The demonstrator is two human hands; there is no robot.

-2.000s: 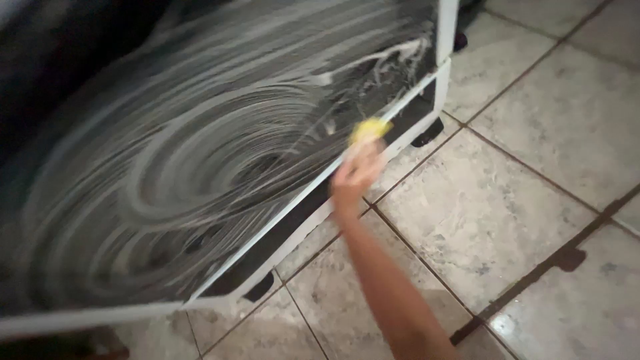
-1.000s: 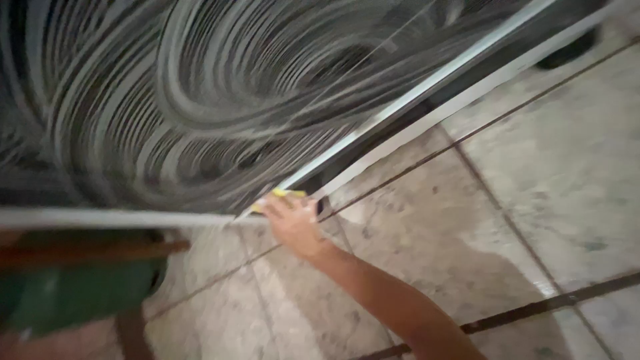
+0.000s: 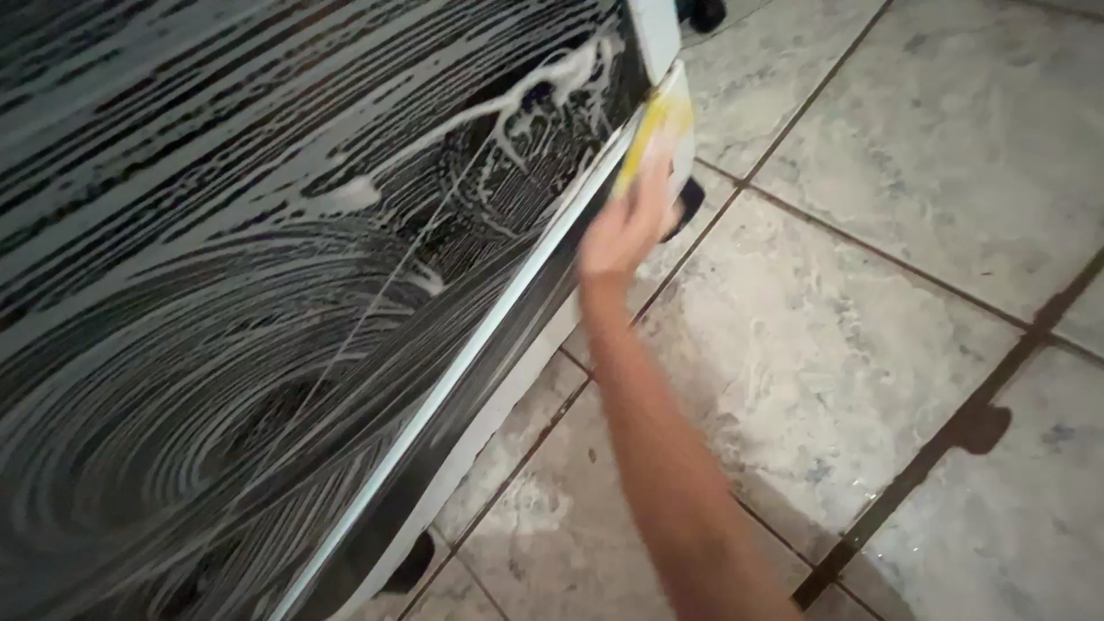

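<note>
My right hand (image 3: 630, 220) grips a yellow sponge (image 3: 642, 147) near the right end of the lower edge of a dark, glossy panel (image 3: 285, 345). The sponge rests against the white-edged base there; blur hides exactly how the fingers wrap it. White soap foam (image 3: 552, 82) lies in thick streaks near the panel's right corner, and curved suds marks cover much of the dark surface. A light metal or white trim strip (image 3: 457, 366) runs diagonally below the panel, above a dark lower band. My left hand is out of view.
The panelled unit stands on short black feet (image 3: 412, 561), with another foot (image 3: 687, 207) just beyond my hand. Pale floor tiles (image 3: 828, 345) with dark grout lie to the right. A wet, dark streak (image 3: 957, 431) follows one grout line.
My right hand, with the sponge, has gone from the lower left end of the trim a second ago to its right end. The view has shifted as well.
</note>
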